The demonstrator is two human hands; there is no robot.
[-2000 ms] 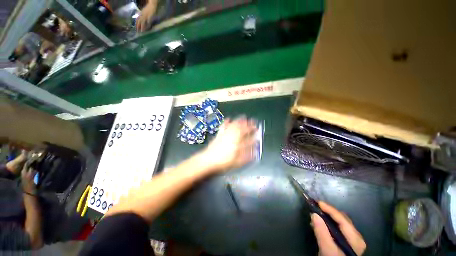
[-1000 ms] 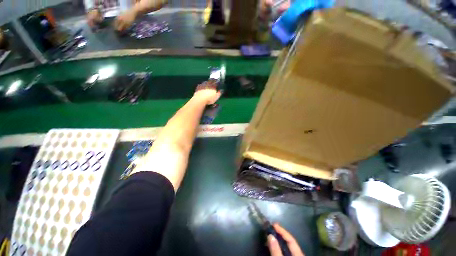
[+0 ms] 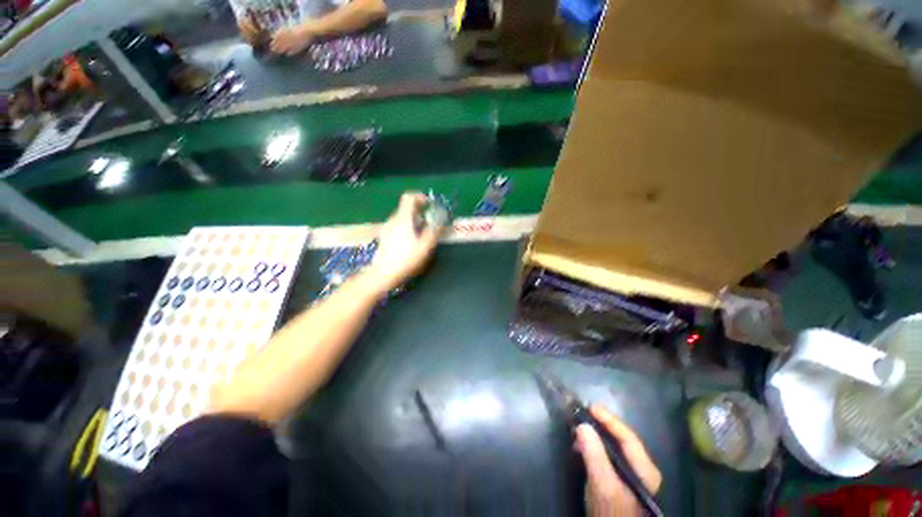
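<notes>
My left hand (image 3: 406, 240) is over the pale strip at the conveyor's near edge, its fingers closed on a small circuit board (image 3: 436, 212), somewhat blurred. A heap of blue circuit boards (image 3: 347, 265) lies on the mat, partly hidden behind my left forearm. My right hand (image 3: 615, 467) holds a black soldering iron (image 3: 605, 436) low over the mat, its tip pointing up and left. A white parts tray (image 3: 198, 338) with tan circles and several black rings stands at the left. A thin dark stick (image 3: 430, 418) lies on the mat.
The green conveyor (image 3: 243, 192) carries scattered boards, one (image 3: 493, 195) near my left hand. A brown cardboard box (image 3: 698, 151) covers a black fan (image 3: 596, 313) at right. A round pot (image 3: 732, 429) and white fan (image 3: 824, 404) stand beyond. Another person's arms (image 3: 334, 22) show across the conveyor.
My left hand has come back from over the conveyor to its near edge and now has a board in its fingers. My right hand still holds the iron. The view has shifted.
</notes>
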